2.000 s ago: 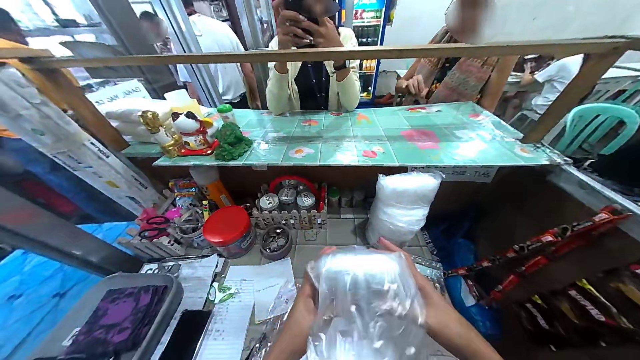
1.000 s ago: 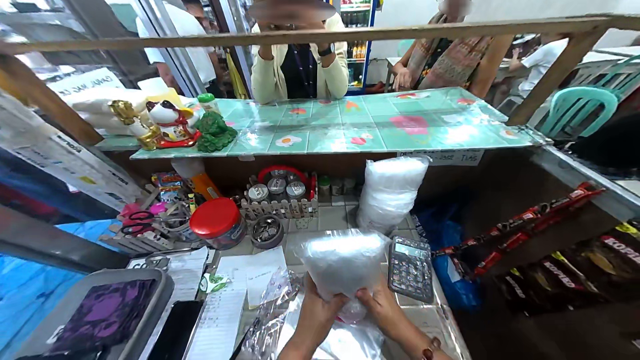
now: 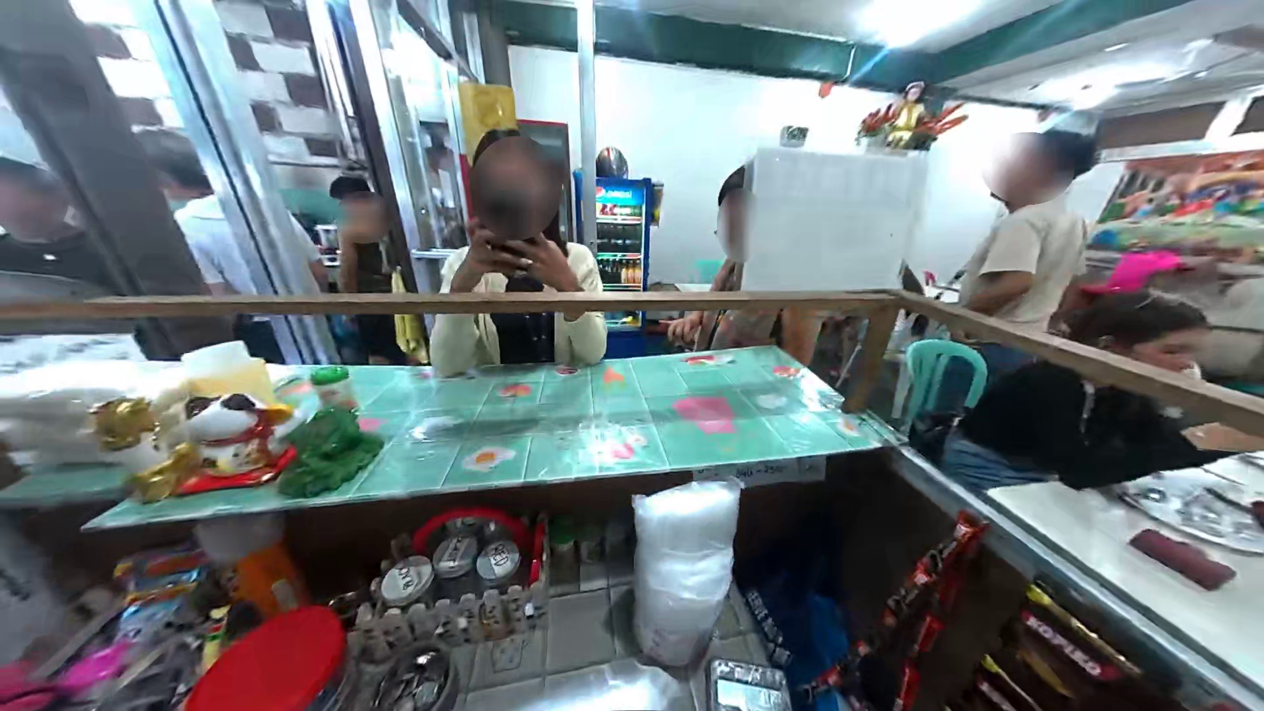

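Neither my left hand nor my right hand shows in this view. At the bottom edge lies the top part of a clear plastic package [image 3: 617, 686], cut off by the frame; whether a hand touches it cannot be seen. Just behind it a tall stack of white containers in clear plastic wrap [image 3: 683, 583] stands upright. A calculator [image 3: 749, 685] is partly visible to the right of the package. To the left are a jar with a red lid [image 3: 272, 660] and a round container of coins [image 3: 415, 679]. Lidded jars [image 3: 454, 555] stand behind small bottles.
A green tiled counter shelf [image 3: 592, 420] with a lucky cat figurine [image 3: 232, 434] and a green figurine [image 3: 329, 452] spans the front. A wooden rail [image 3: 642, 302] crosses above it. Sachet strips [image 3: 928, 602] hang at right. A person holding up a phone stands opposite; others are farther back.
The view has tilted up and swung right. My hands, holding a clear plastic package a second ago, are out of frame. The person opposite still holds a device up.
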